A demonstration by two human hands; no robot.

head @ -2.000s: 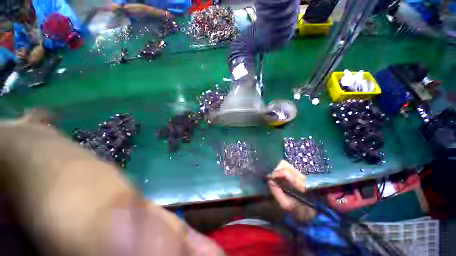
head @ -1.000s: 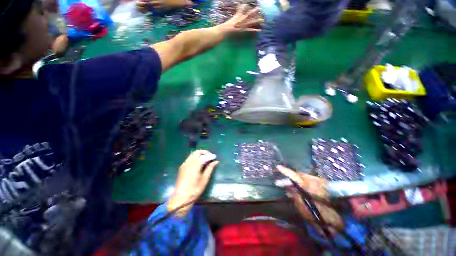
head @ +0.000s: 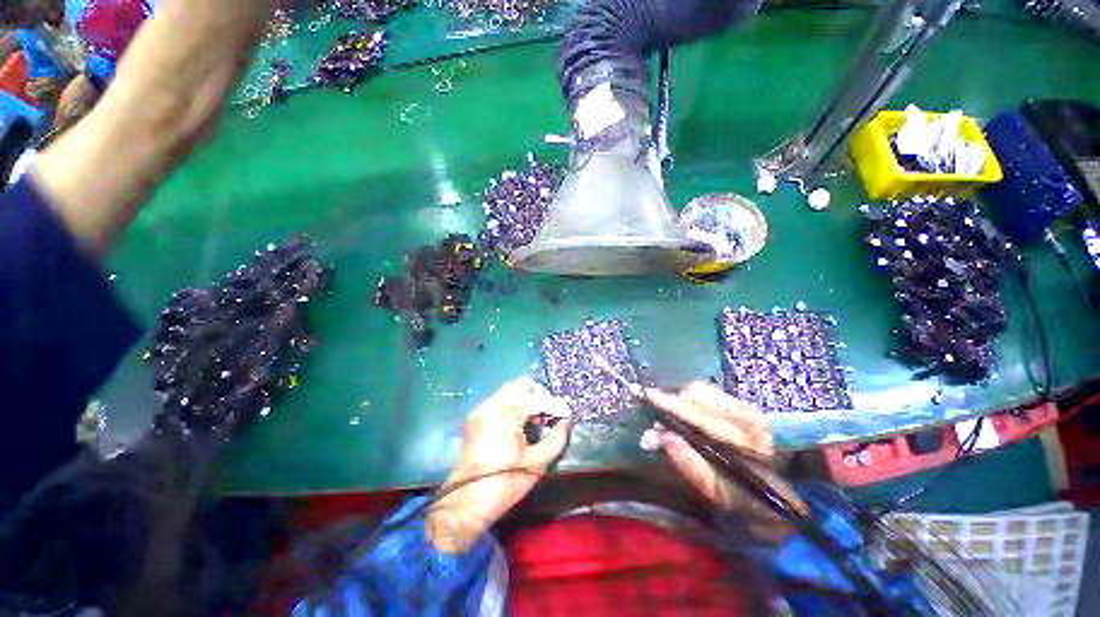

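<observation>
My right hand (head: 712,444) holds a dark pen-like soldering iron (head: 706,446), its thin tip over a square block of small purple-black and silver assemblies (head: 591,364). My left hand (head: 504,448) is at the lower left corner of this block, thumb and fingertips pinched around a small dark item (head: 539,425). Any thin wire there is too fine to make out. A second square block of assemblies (head: 784,358) lies to the right.
A fume hood (head: 607,217) stands behind the block, beside a round dish (head: 727,229). Loose dark parts (head: 432,283) and a larger heap (head: 235,338) lie left. A tall pile (head: 943,283) lies below a yellow bin (head: 926,154). Another person's arm (head: 151,115) reaches in at upper left.
My left hand has moved right to the block and its fingers have closed on a small item. The iron's tip is now over the block. The other person's arm has swung left.
</observation>
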